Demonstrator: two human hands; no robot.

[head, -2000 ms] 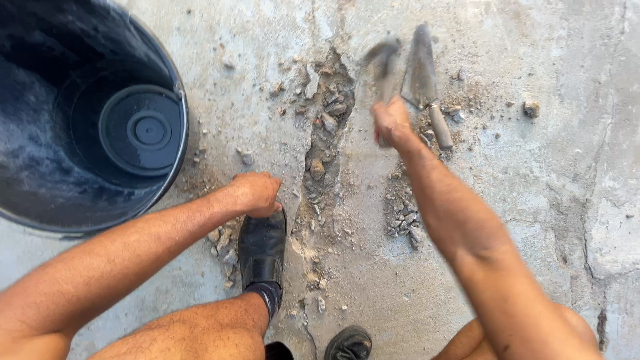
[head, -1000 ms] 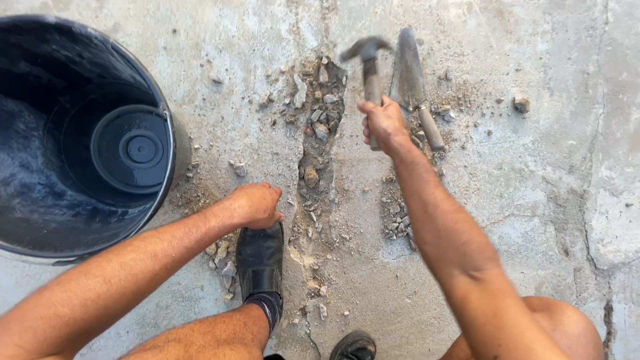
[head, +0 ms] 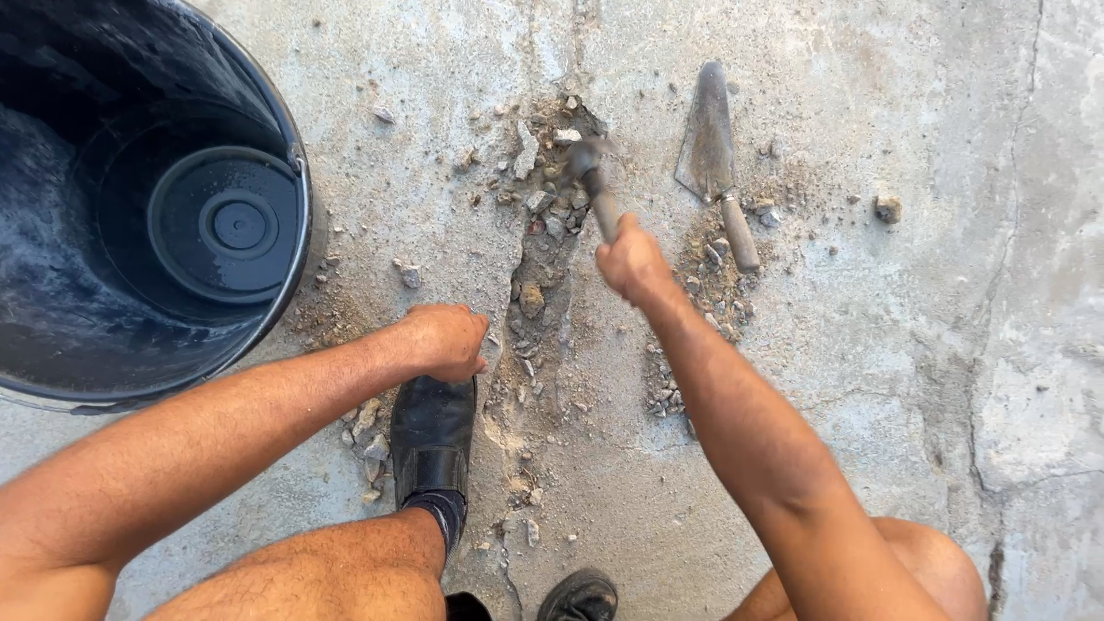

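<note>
A hammer [head: 604, 203] with a wooden handle is in my right hand [head: 634, 261]; its blurred metal head is over the upper part of a broken, rubble-filled channel [head: 539, 267] in the concrete. Whether the head touches the rubble I cannot tell. My left hand [head: 447, 341] hovers over the toe of my black shoe [head: 434, 414], left of the channel, fingers curled; no object shows in it. To the right of the hammer a pointed trowel [head: 709, 134] lies on the concrete, its wooden handle resting by loose rubble.
A large black bucket [head: 297, 224] with a wire handle stands at the upper left. Broken concrete pieces [head: 371, 444] lie beside my shoe, and gravel [head: 720, 293] is heaped below the trowel. A single stone [head: 887, 209] sits farther right. A long crack [head: 975, 431] runs down the right side.
The hammer has swung left and down from beside the trowel to the upper channel, my right hand moving with it. My left hand stays above the shoe.
</note>
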